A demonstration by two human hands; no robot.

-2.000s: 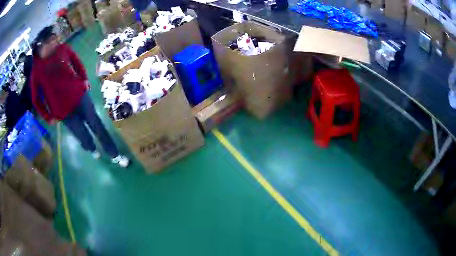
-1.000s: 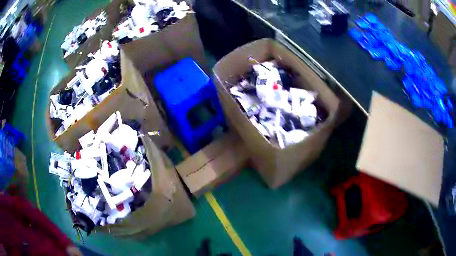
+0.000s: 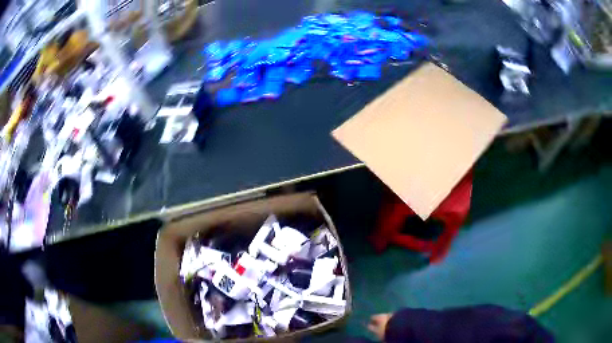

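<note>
My right hand (image 3: 380, 325) is small and blurred at the bottom edge, at the end of a dark sleeve, just right of an open brown carton (image 3: 164, 281). Its fingers are not clear. My left hand is out of the picture. The carton stands against the bench front and holds a jumble of white camera housings (image 3: 285, 244) with black and a few red parts. A flat tan cardboard sheet (image 3: 423, 137) lies over the bench's front edge and sticks out above a red stool (image 3: 436, 231).
The dark bench (image 3: 268, 141) bears a pile of blue film-like pieces (image 3: 349, 43), a silver-black device (image 3: 180, 114), another device (image 3: 513, 70) at right and many blurred white parts (image 3: 87, 134) at left. Green floor (image 3: 537, 214) with a yellow line (image 3: 567, 288) is at right.
The view has swung right and closer to the bench. The carton, cardboard sheet and red stool now sit further left in view. The blue stool and left cartons have mostly left view; my right hand has appeared.
</note>
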